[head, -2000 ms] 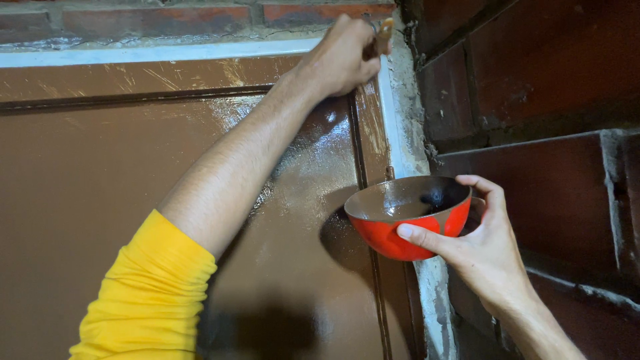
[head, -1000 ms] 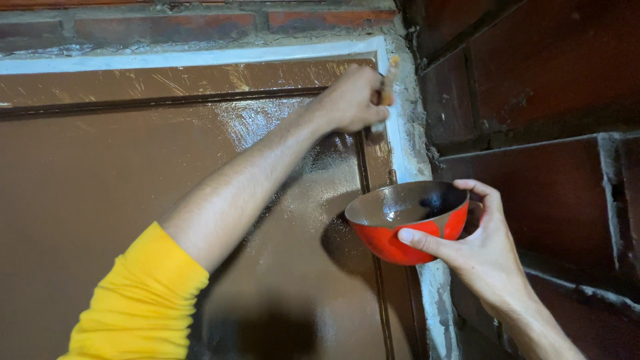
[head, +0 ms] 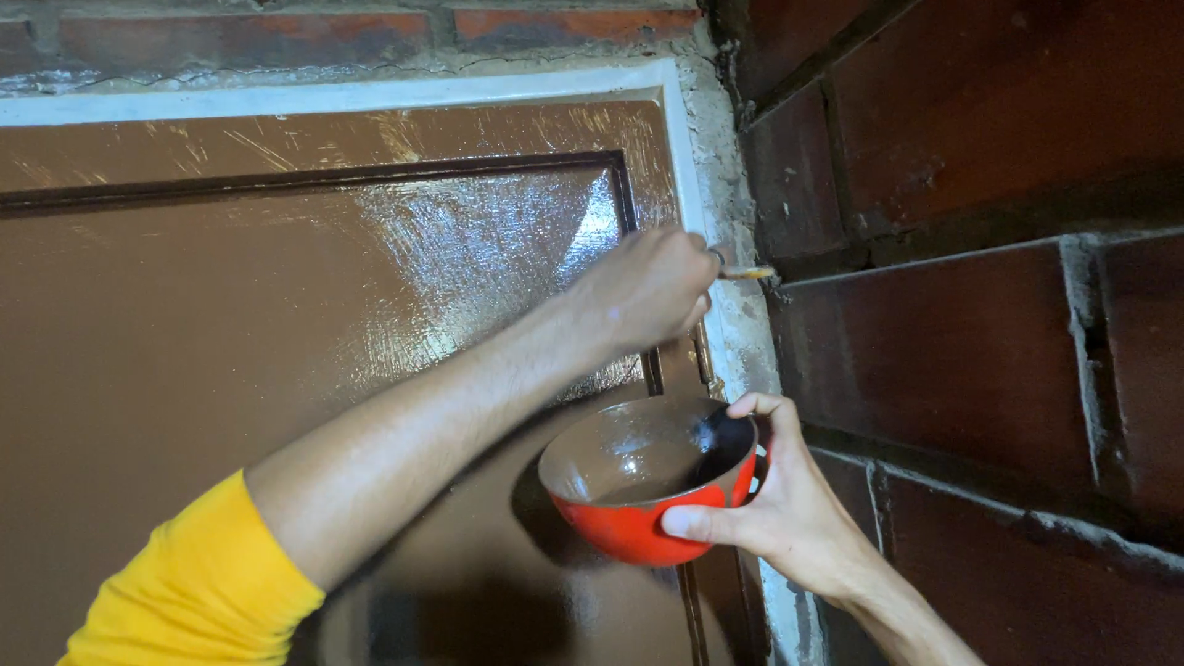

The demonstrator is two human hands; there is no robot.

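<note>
My left hand (head: 652, 282), at the end of a bare forearm below a yellow sleeve, is closed around a paintbrush (head: 747, 273). Only the end of its light handle shows, pointing right; its bristles are hidden behind the hand. The hand is at the right edge of a brown panelled door (head: 231, 370), near the white frame (head: 689, 194). Wet gloss and brush strokes show on the door's upper right panel. Below, my right hand (head: 786, 509) grips a red bowl (head: 638, 536) by its right side, thumb in front and a finger over the rim. Brown paint coats the bowl's inside.
A dark red brick wall (head: 934, 361) with rough mortar joints stands close on the right. Grey mortar (head: 731, 213) borders the frame, and a row of bricks (head: 250, 35) runs above it. A metal hinge (head: 705, 356) sits at the door's right edge, just above the bowl.
My left hand has moved down along the door's right edge from the top corner with the paintbrush, whose handle pointed upward before and now points right. My right hand still holds the bowl.
</note>
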